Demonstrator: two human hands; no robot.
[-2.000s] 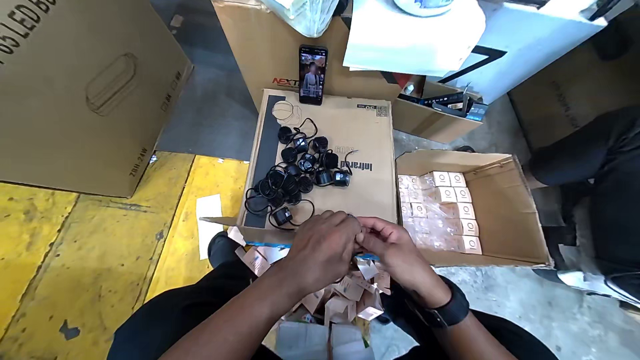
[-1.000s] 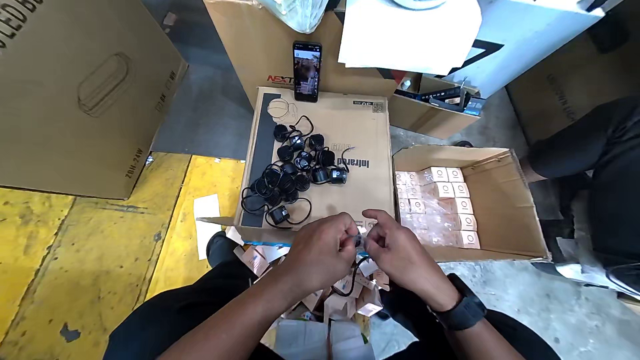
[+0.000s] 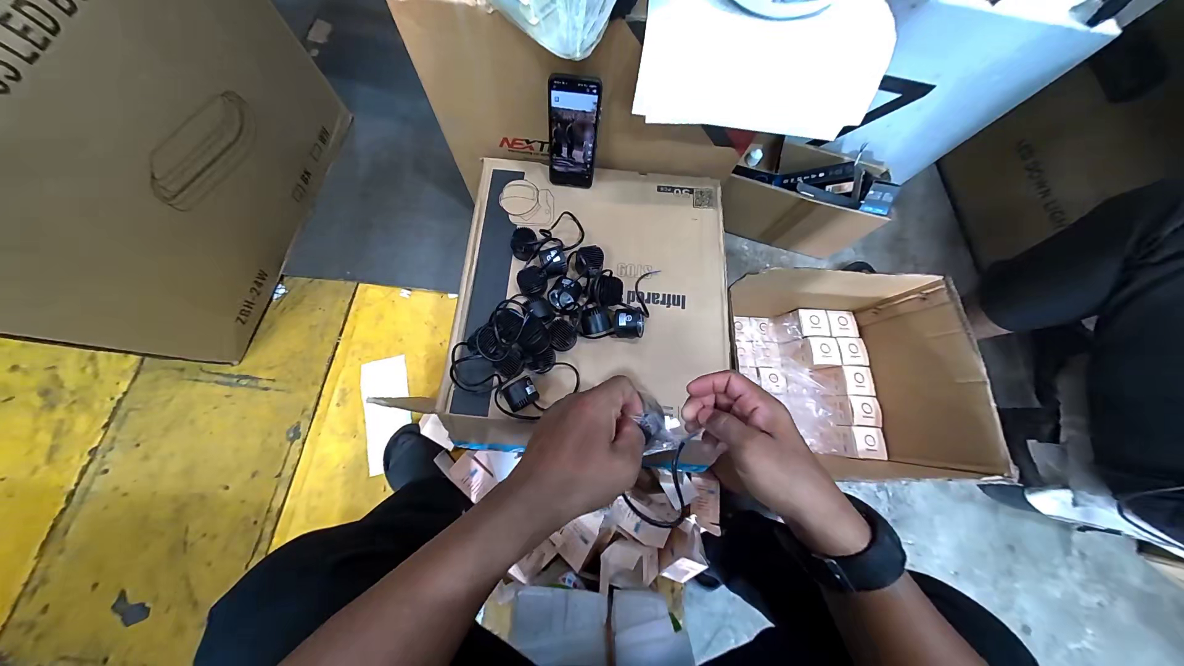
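Observation:
My left hand (image 3: 592, 444) is closed on a small clear plastic bag (image 3: 659, 424) above the near edge of a flat cardboard box (image 3: 684, 361). To its right, my right hand (image 3: 745, 425) pinches at the bag's side, where a black cable (image 3: 668, 520) hangs down in a loop; whether the fingers grip cable or plastic is unclear. What the bag holds is mostly hidden. Several small black cylindrical devices with cables (image 3: 564, 294) lie in a pile on the flat box. Small opened cartons (image 3: 638, 555) are heaped below my hands.
An open cardboard box (image 3: 953, 388) at the right holds rows of small white cartons (image 3: 856, 379). A phone (image 3: 573, 129) leans behind the pile. A large carton (image 3: 157, 185) stands at the left. Another person's dark-clothed leg (image 3: 1073, 250) is at the far right.
A black cable loop now hangs below my hands; two seconds ago none showed there. My right hand's fingers have moved slightly apart from my left hand.

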